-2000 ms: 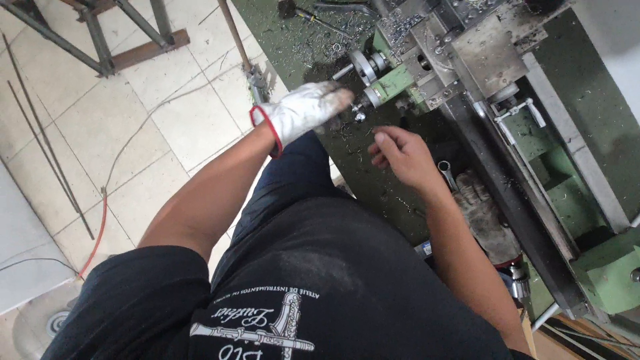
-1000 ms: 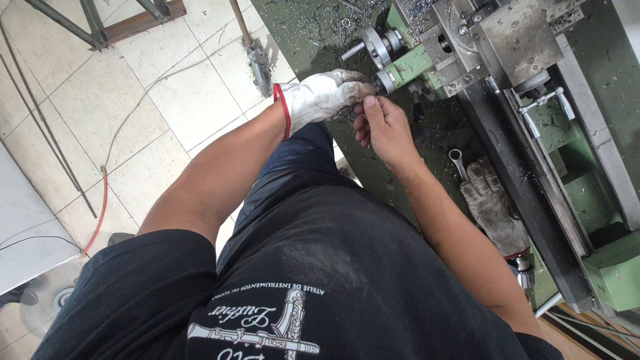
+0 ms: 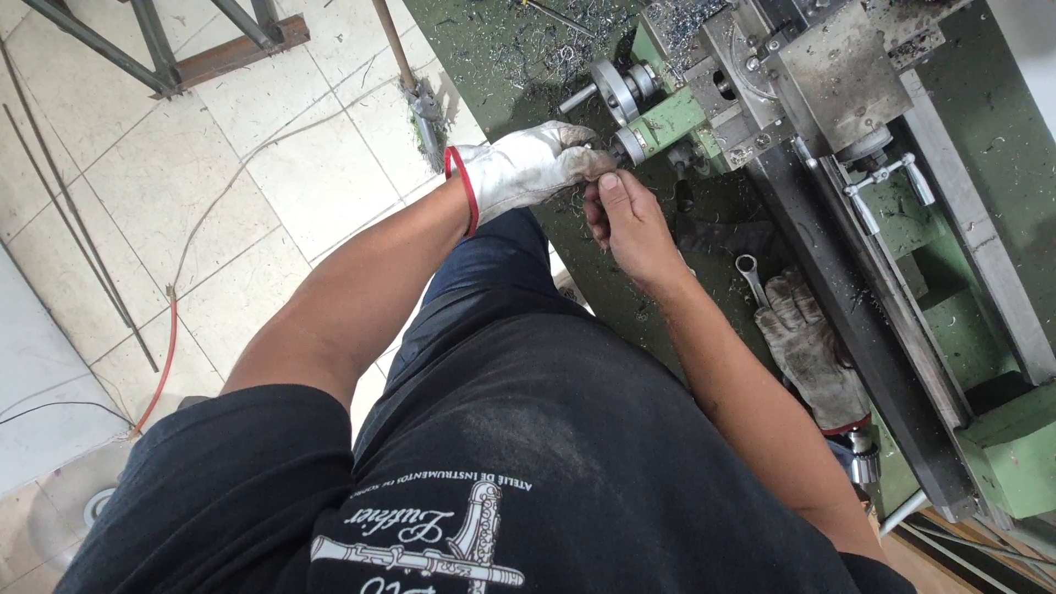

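My left hand (image 3: 536, 165), in a white work glove with a red cuff, reaches to the lathe's cross-slide dial (image 3: 629, 146); its fingers are bent near a dark shaft end there. Bare, my right hand (image 3: 629, 216) has thumb and fingers pinched together against the gloved fingertips. Whether a small thing lies between the fingers of either hand cannot be told. Beyond them is a metal handwheel (image 3: 615, 92) with a crank handle. The green metal lathe (image 3: 672, 122) spreads to the right.
A soiled work glove (image 3: 813, 351) and a combination wrench (image 3: 751, 279) lie beside the lathe bed (image 3: 858, 330). Metal shavings (image 3: 536, 49) cover part of the green tray. A brush (image 3: 425, 124) stands over the tiled floor at left, near a steel frame (image 3: 239, 58).
Two seconds ago my hands were apart, the left one stretched flat toward the dial. They have since come together, and the gloved fingers are now bent. The view has shifted somewhat.
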